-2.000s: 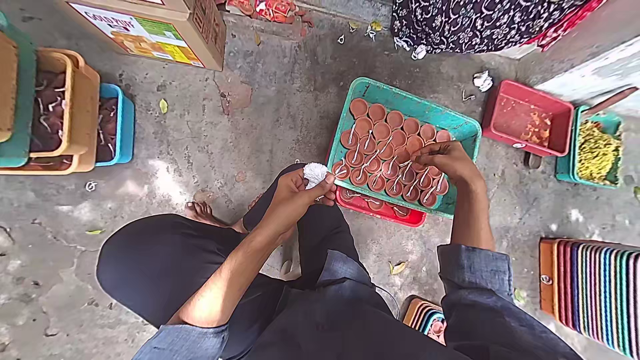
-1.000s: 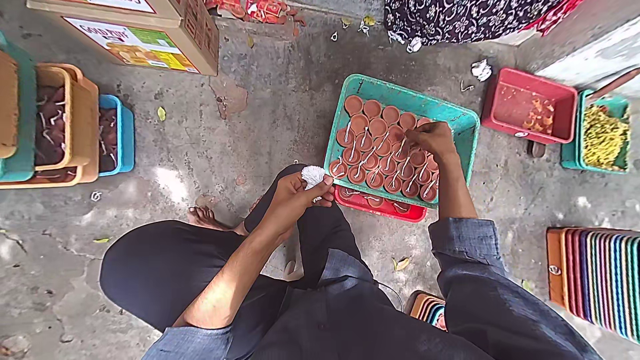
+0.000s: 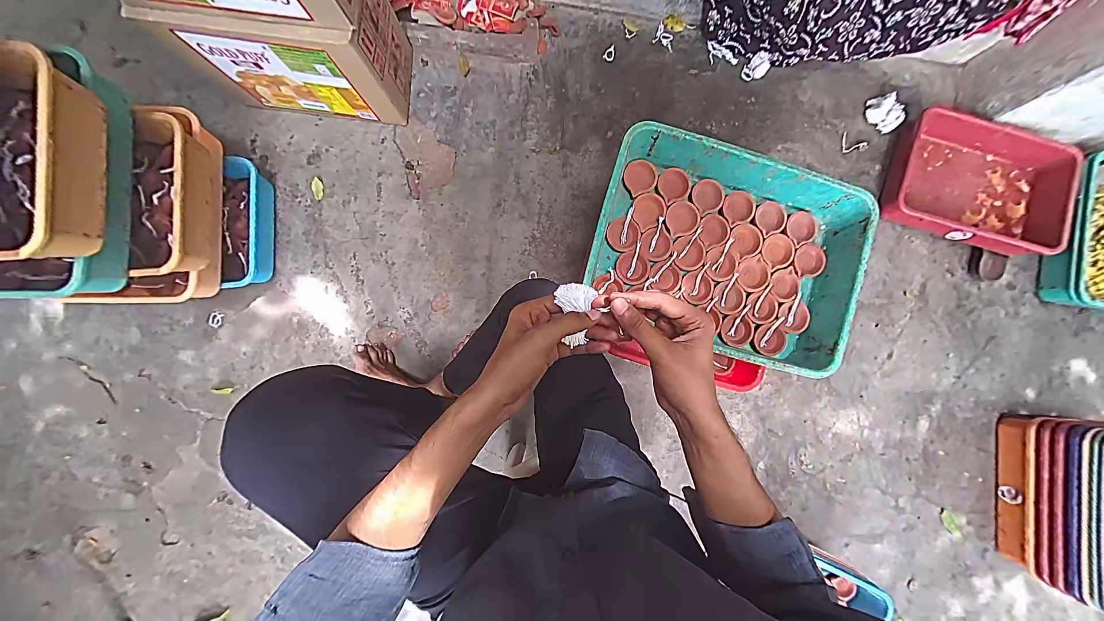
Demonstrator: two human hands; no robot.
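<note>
My left hand [image 3: 552,332] is closed around a bundle of white cotton wicks [image 3: 576,302], near the lower left corner of a green plastic tray [image 3: 841,285]. My right hand [image 3: 660,332] meets it there, thumb and forefinger together at the edge of the bundle; whether a wick is between them cannot be told. Rows of small clay lamp cups [image 3: 709,196] fill much of the tray. White wicks lie across many cups in the lower rows, while the top row has none. Under the tray, a red tray [image 3: 743,376] shows at its lower edge.
Stacked tan, green and blue tubs [image 3: 259,224] with dark contents stand at left. A cardboard box [image 3: 285,65] is at upper left. To the right are a red tub [image 3: 983,185] with orange scraps, a green tub [image 3: 1056,276] and a striped stack [image 3: 1048,509].
My right hand has moved from over the cups, left and toward me, to meet my left hand at the wick bundle. My left hand keeps hold of the bundle.
</note>
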